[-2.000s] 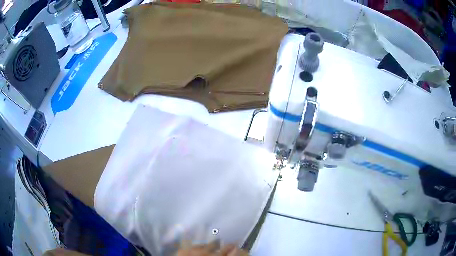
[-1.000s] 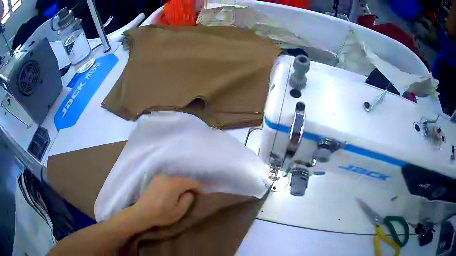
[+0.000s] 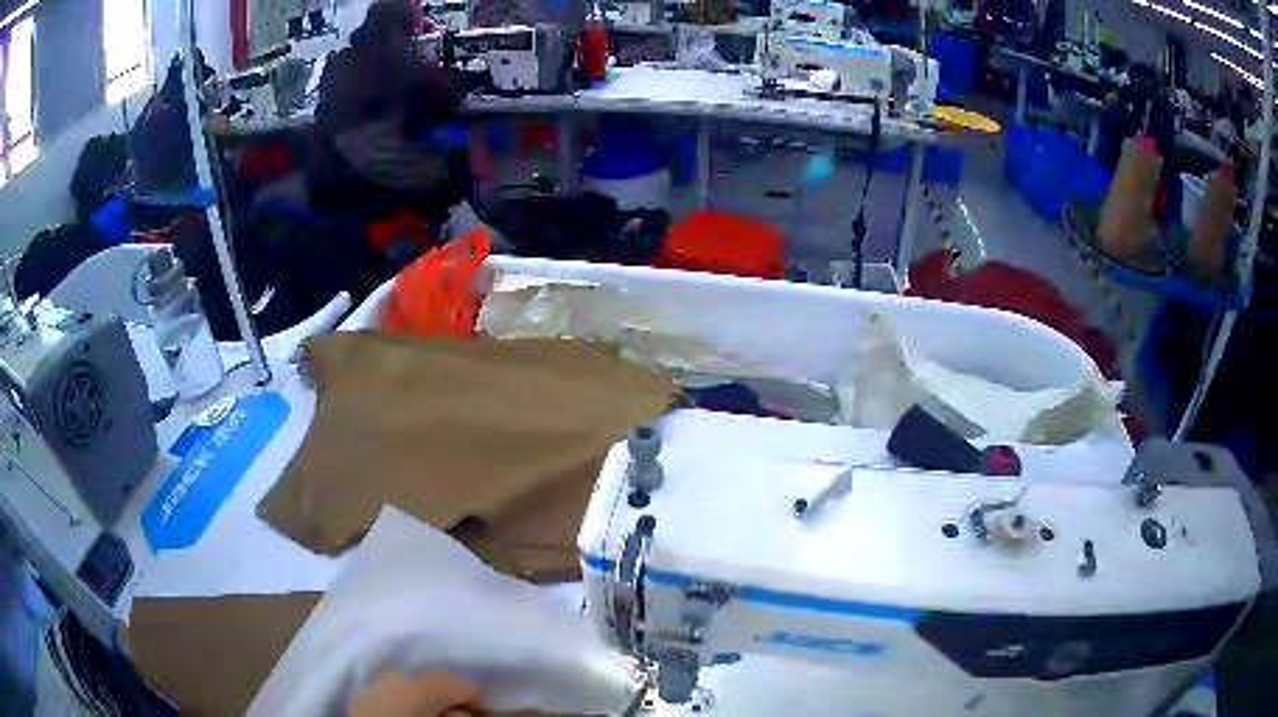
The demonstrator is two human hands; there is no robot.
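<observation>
A garment panel, whitish side up point(image 3: 435, 616), lies at the lower left of the sewing machine point(image 3: 911, 560). Its right corner reaches the presser foot and needle area point(image 3: 648, 679). My left hand point(image 3: 414, 695) is cut off by the bottom edge, on the whitish cloth. Only its upper part shows, blurred, so its grip cannot be told. My right hand is not in view. A brown panel part point(image 3: 210, 651) lies left of the whitish cloth. Another brown piece, right side up point(image 3: 463, 441), lies behind it.
A grey box with a round grille point(image 3: 91, 406) and a glass jar point(image 3: 182, 336) stand at left. A white trough point(image 3: 785, 315) behind the machine holds pale cloth scraps and an orange piece point(image 3: 442, 287). A person in dark clothes point(image 3: 379, 112) is in the far left background.
The view has tilted up, showing the room and hiding the scissors. My left hand came in from the bottom onto the cloth and now shows only at the bottom edge. The turned-back brown side is out of view.
</observation>
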